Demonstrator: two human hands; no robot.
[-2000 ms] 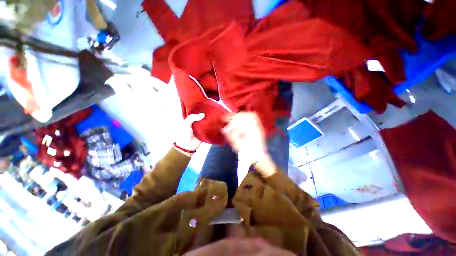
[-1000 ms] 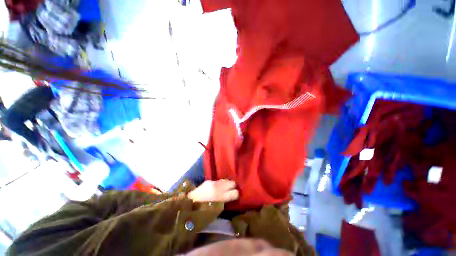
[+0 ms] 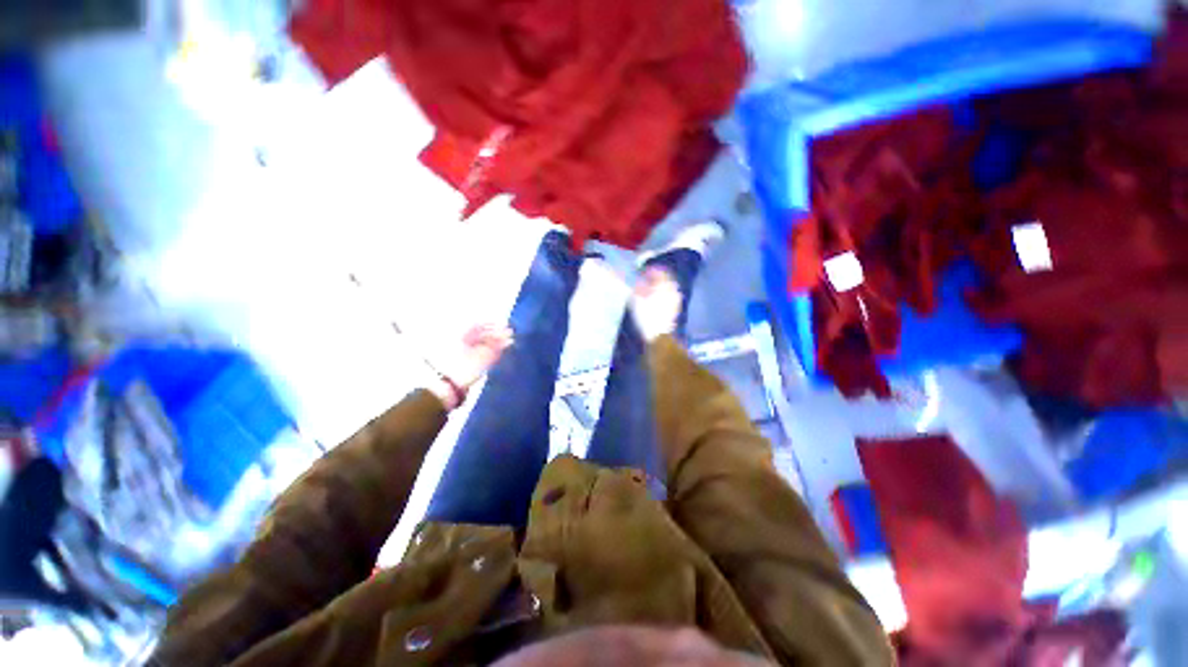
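A pile of red garment pieces [image 3: 573, 104] lies in front of me at the top centre, beyond my knees. A thin whitish mark shows on its left part. My left hand [image 3: 480, 354] is over the white surface beside my left thigh, apart from the red cloth; its fingers are blurred and I see nothing held in it. My right hand [image 3: 655, 302] is by my right knee, below the pile, blurred and apart from the cloth; its finger shape is unclear.
A blue crate [image 3: 786, 196] at the right holds dark red bundles [image 3: 1094, 170] with white labels [image 3: 844, 271]. A red piece [image 3: 948, 521] hangs at the lower right. A white table surface [image 3: 345, 280] is at the left. A blue container with plaid cloth [image 3: 124, 443] stands at the lower left.
The red garment has gone from my lap to the pile ahead, and my hands are off it. My legs now show. The view has shifted.
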